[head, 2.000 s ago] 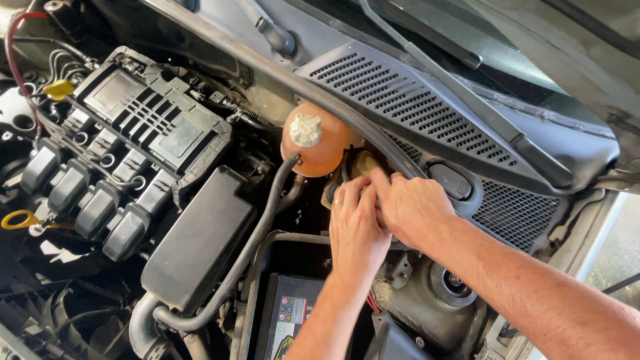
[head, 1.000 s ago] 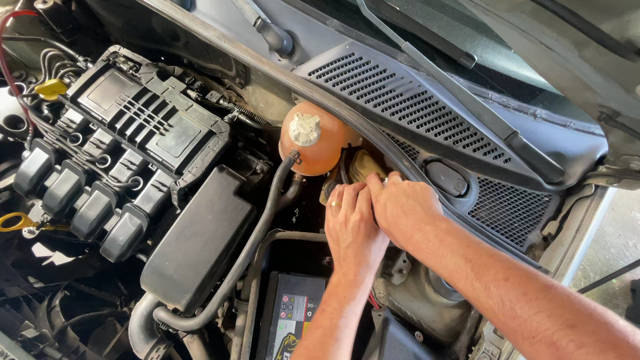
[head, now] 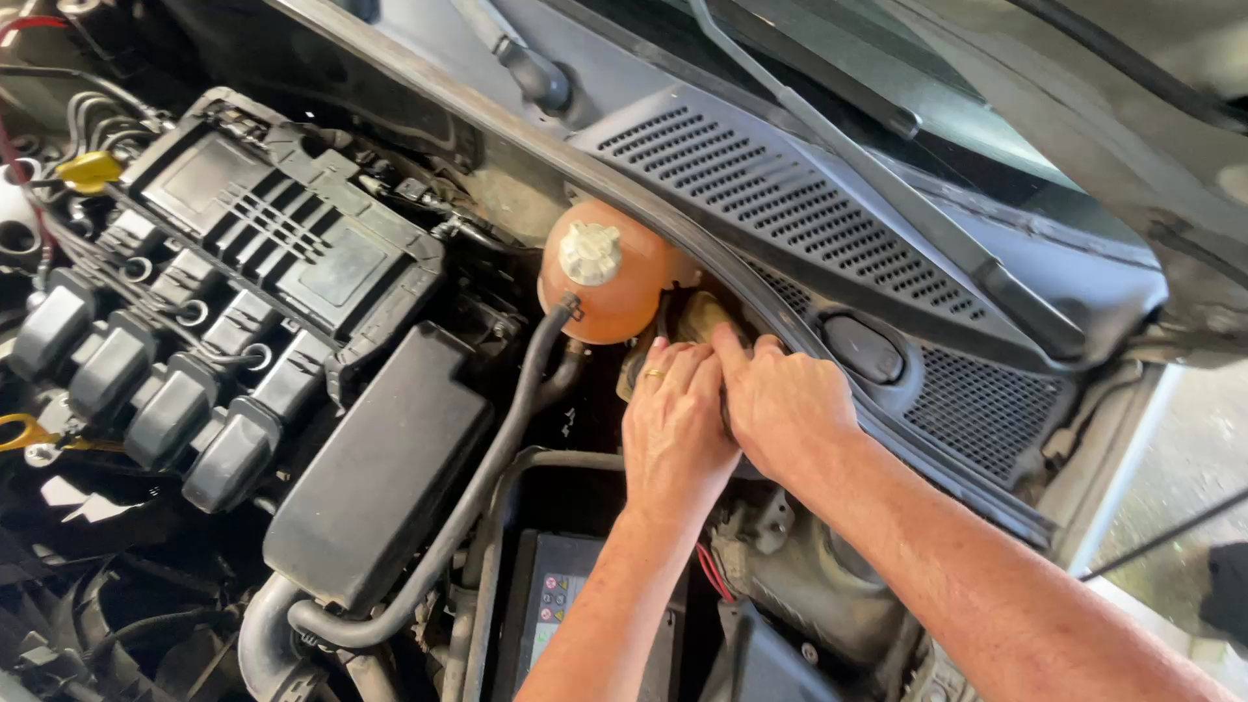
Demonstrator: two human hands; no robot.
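My left hand [head: 678, 424] and my right hand [head: 788, 400] meet side by side in the engine bay, just below the seal along the black cowl. Their fingers reach down beside a yellowed plastic reservoir [head: 710, 317], and the fingertips are partly hidden. Whether either hand grips a part cannot be seen. A ring is on a finger of the left hand. Up and left of the hands sits the round orange coolant expansion tank [head: 624, 278] with its whitish cap [head: 589, 253] on. A black rubber hose [head: 517, 429] runs from the tank down to the left.
A car battery [head: 561, 585] stands in its tray below the hands. To the left lie a black air duct box [head: 380, 468] and the engine's black cover [head: 283, 219]. The perforated cowl grille [head: 799, 210] and a wiper arm [head: 907, 205] are above. Red wires [head: 715, 572] pass near my left wrist.
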